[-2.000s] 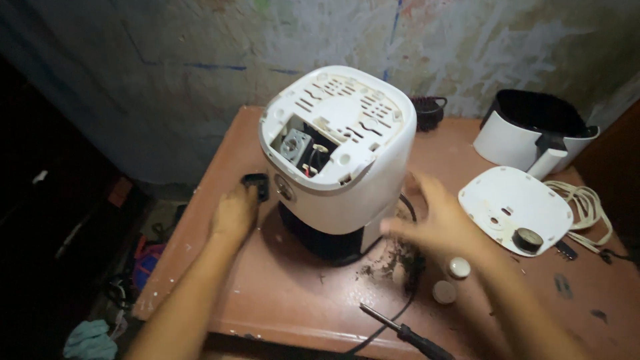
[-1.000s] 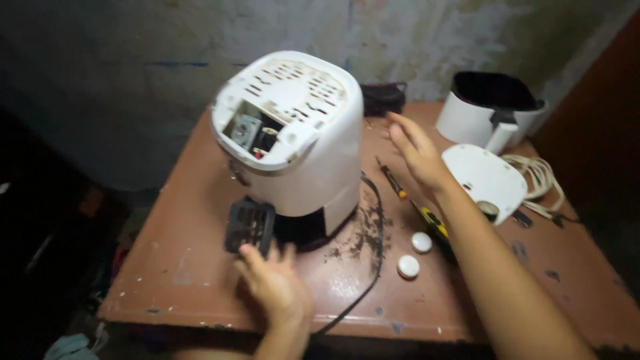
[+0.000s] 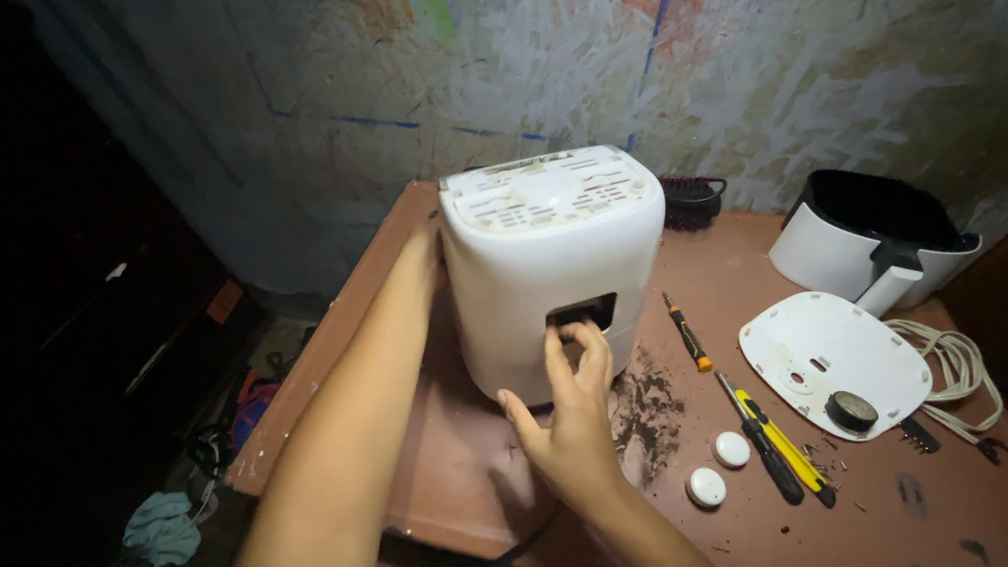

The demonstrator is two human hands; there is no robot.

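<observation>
The white housing of an air fryer (image 3: 535,276) stands upright on the brown table, its slotted top panel uncovered and a rectangular opening in the side facing me. My right hand (image 3: 575,402) is at that opening, its index and middle fingertips at or just inside the dark gap, the thumb apart from them. My left hand reaches along the left side of the housing; only the wrist (image 3: 429,236) and forearm show, and the fingers are hidden behind the housing. Dark debris (image 3: 650,425) lies on the table beside its base.
To the right lie a small screwdriver (image 3: 687,332), a black-handled screwdriver (image 3: 764,449), a yellow utility knife (image 3: 783,447), two white round caps (image 3: 706,487), screws, a white cover (image 3: 835,354) with a dark knob (image 3: 852,413), and coiled cable (image 3: 957,362). The fryer basket (image 3: 850,236) and hairbrush (image 3: 691,201) stand behind.
The housing has been turned, so the side with the rectangular opening now faces me. The black part seen near my left hand earlier is out of sight. My right hand has moved onto the housing.
</observation>
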